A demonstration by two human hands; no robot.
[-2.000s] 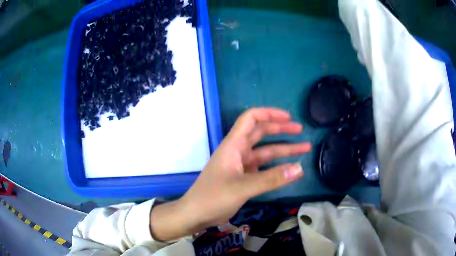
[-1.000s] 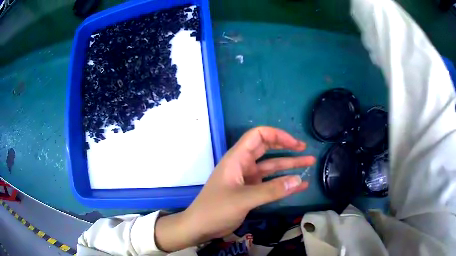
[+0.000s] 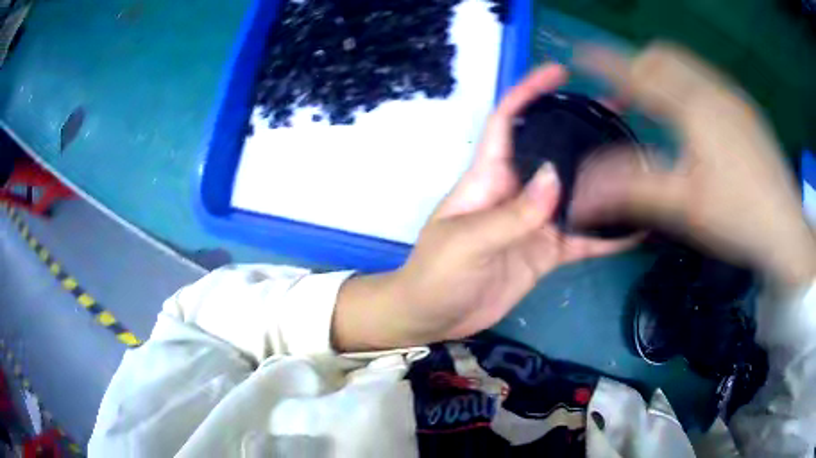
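My left hand (image 3: 474,255) holds a round black case (image 3: 556,134) above the bench, right of the blue tray. Its thumb lies on the case's face and its fingers are around the far and under sides. My right hand (image 3: 716,156) is blurred. Its thumb side overlaps the right part of the case, and its fingers are spread beyond the case's far edge. Whether it grips the case or holds a small part cannot be told. Other round black cases (image 3: 660,313) lie close together at the lower right, partly hidden by my right hand and sleeve.
A blue-rimmed tray (image 3: 309,246) with a white bottom lies at upper left, holding heaped tiny black pieces (image 3: 358,63). A blue edge (image 3: 809,183) shows at far right. Beyond the green bench's left edge are grey floor, yellow-and-black tape (image 3: 76,286) and red objects (image 3: 34,190).
My left hand, empty before, has moved up and now holds a round case. My right hand has come into view over it. The view has shifted, so the tray appears farther right and higher.
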